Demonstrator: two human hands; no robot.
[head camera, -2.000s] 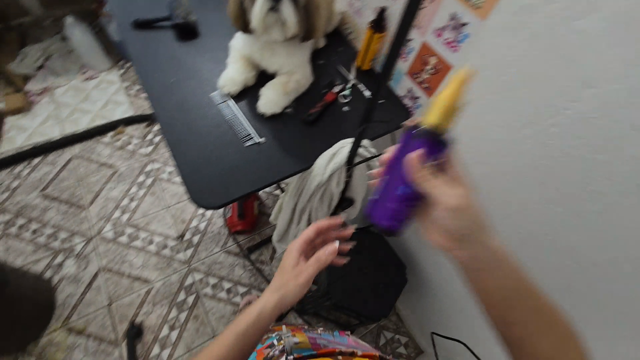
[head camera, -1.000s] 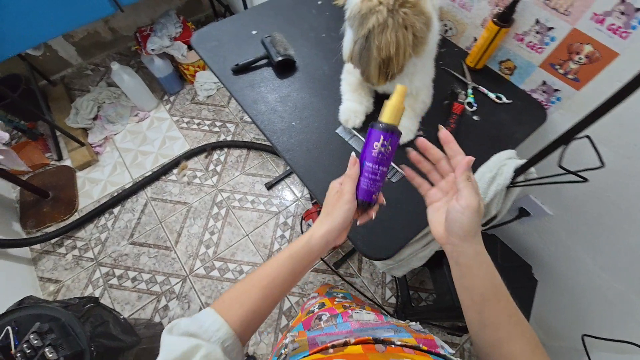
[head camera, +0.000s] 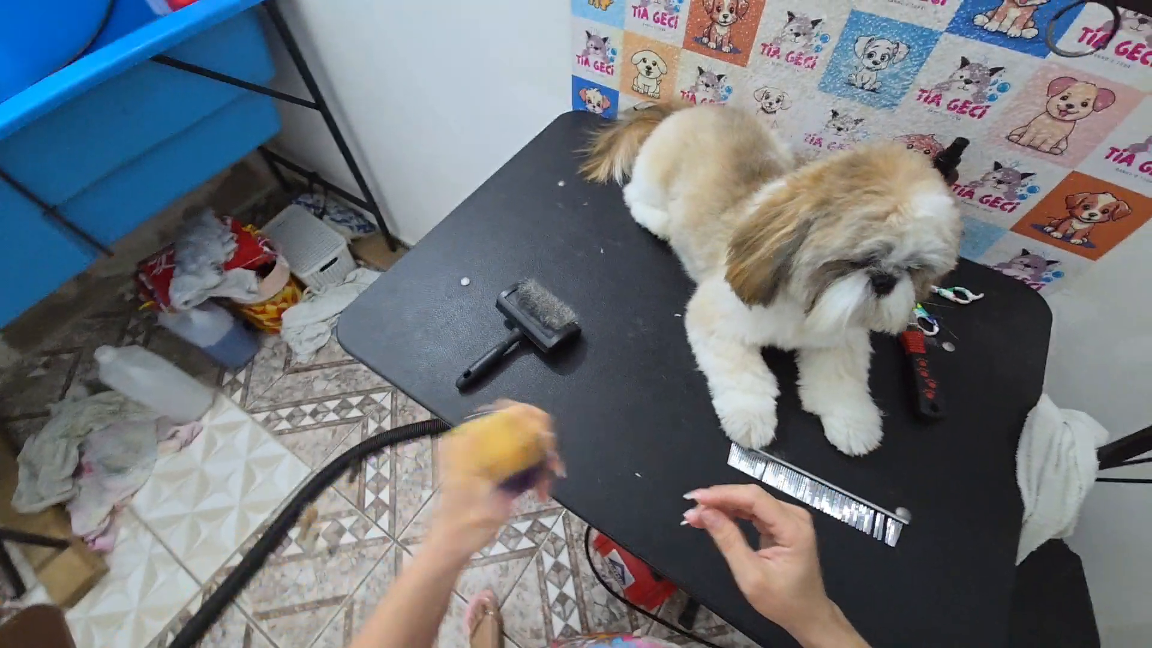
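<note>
My left hand (head camera: 495, 477), blurred, grips a purple spray bottle with a yellow top (head camera: 508, 443) beside the near left edge of the black grooming table (head camera: 576, 414). My right hand (head camera: 756, 544) is over the near part of the table, fingertips drawn together, no object visible between them. A brown and white dog (head camera: 810, 243) lies on the table, head lowered, front paws forward. Just in front of its paws lies a metal comb (head camera: 817, 493). A slicker brush with a black handle (head camera: 522, 328) rests left of the dog.
Scissors (head camera: 956, 294) and a red and black tool (head camera: 920, 373) lie right of the dog. A black hose (head camera: 315, 490) crosses the tiled floor. A blue tub (head camera: 135, 153) stands at upper left, with bottles and cloths below. A white towel (head camera: 1057, 472) hangs at the table's right.
The bottle was in my right hand two seconds ago, then in my left, where it remains. My right hand's fingers have drawn together from spread. The view has shifted to show the whole dog.
</note>
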